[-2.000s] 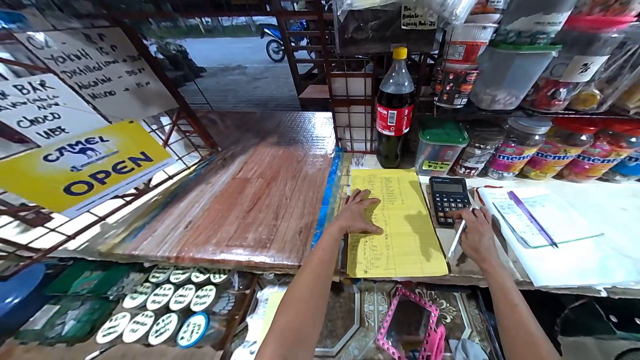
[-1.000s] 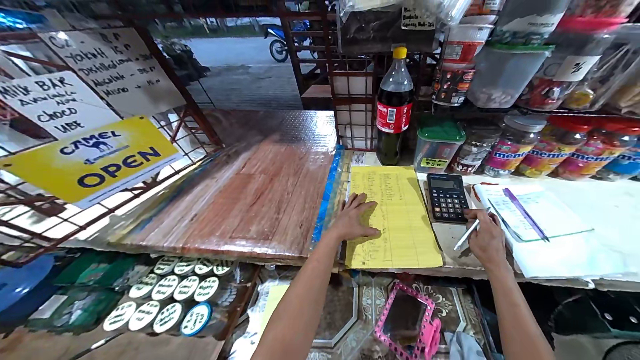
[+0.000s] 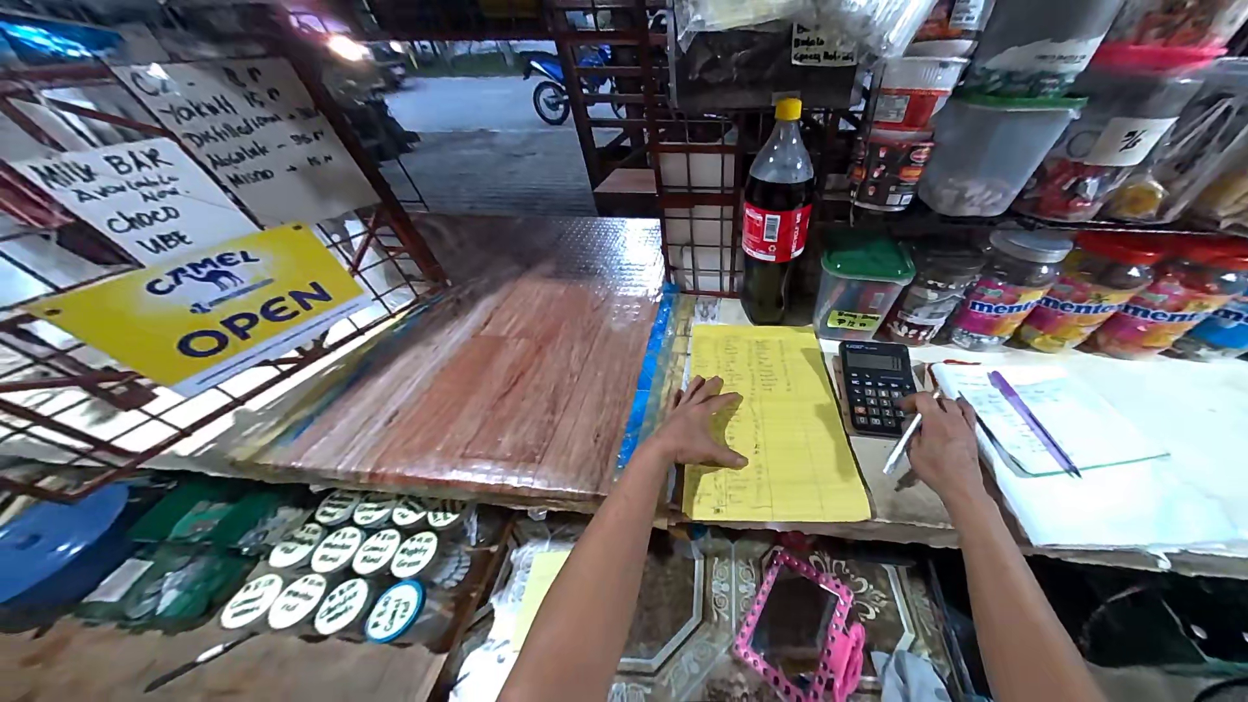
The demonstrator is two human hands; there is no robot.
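Observation:
My left hand (image 3: 700, 429) lies with fingers spread on the left part of a yellow sheet of paper (image 3: 780, 458) that bears handwriting. In my right hand (image 3: 944, 439) is a white pen (image 3: 902, 445), its tip pointing down and left. The fingers of that hand are at the lower right edge of a black calculator (image 3: 875, 385), which lies just right of the sheet. Further right, a purple pen (image 3: 1033, 422) rests on an open notebook (image 3: 1102, 439) with writing on its pages.
A cola bottle (image 3: 777, 219) with a yellow cap, a green-lidded tub (image 3: 863, 283) and several candy jars (image 3: 1004, 292) stand behind. A wood-patterned counter top (image 3: 507, 390) is at left. Below are a pink-framed mirror (image 3: 795, 624), round labelled lids (image 3: 336, 551) and a knife (image 3: 200, 661).
Lights of a vehicle have appeared on the road at the upper left. Both hands remain near the same places, by the sheet and the calculator.

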